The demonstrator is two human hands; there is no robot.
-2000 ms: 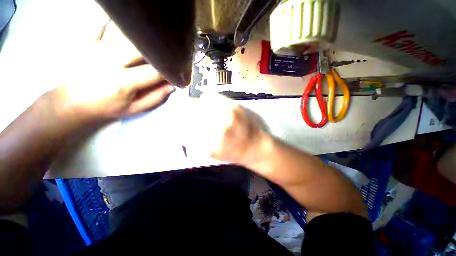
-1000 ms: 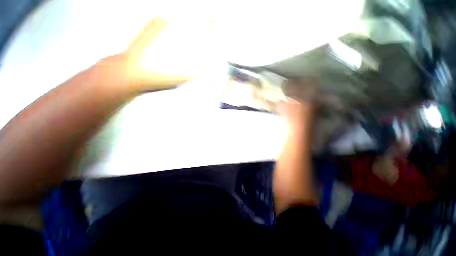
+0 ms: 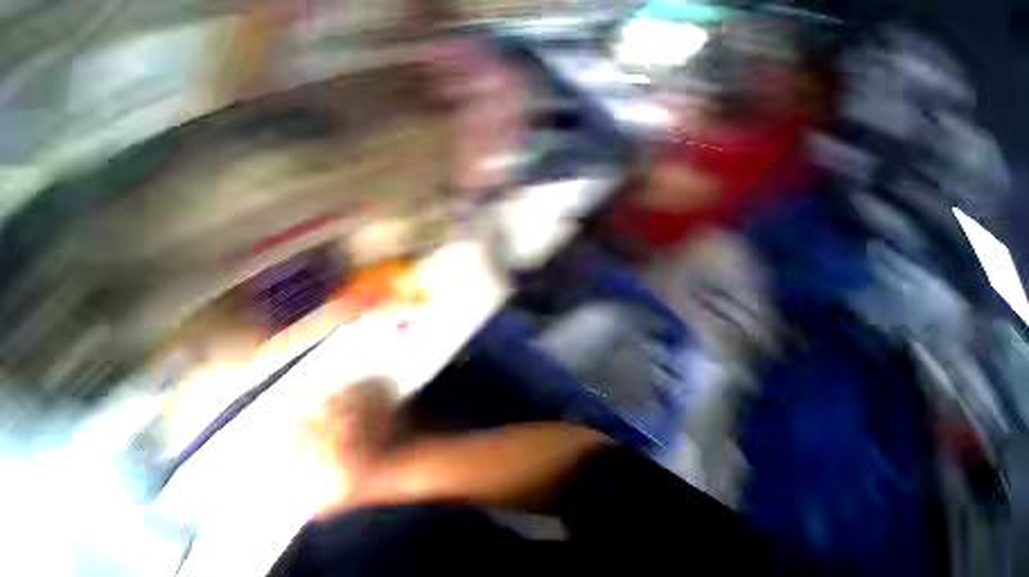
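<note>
The frame is strongly blurred. My right hand is over the white table near its front edge at the lower left; its fingers are washed out, so I cannot tell whether it holds anything. My left hand is not in view. The sewing machine body stretches across the upper left. Orange-red scissors handles show as a smear on the table, beside a dark purple rectangle, perhaps the phone. No fabric piece can be made out in the glare.
A pink cloth wrap is at the machine's right end. A person in red is at the upper right. A blue crate with pale scraps is below the table edge.
The view has swung to the right. The machine and table have shifted left in the picture, my left hand has left the frame, and the person in red shows more.
</note>
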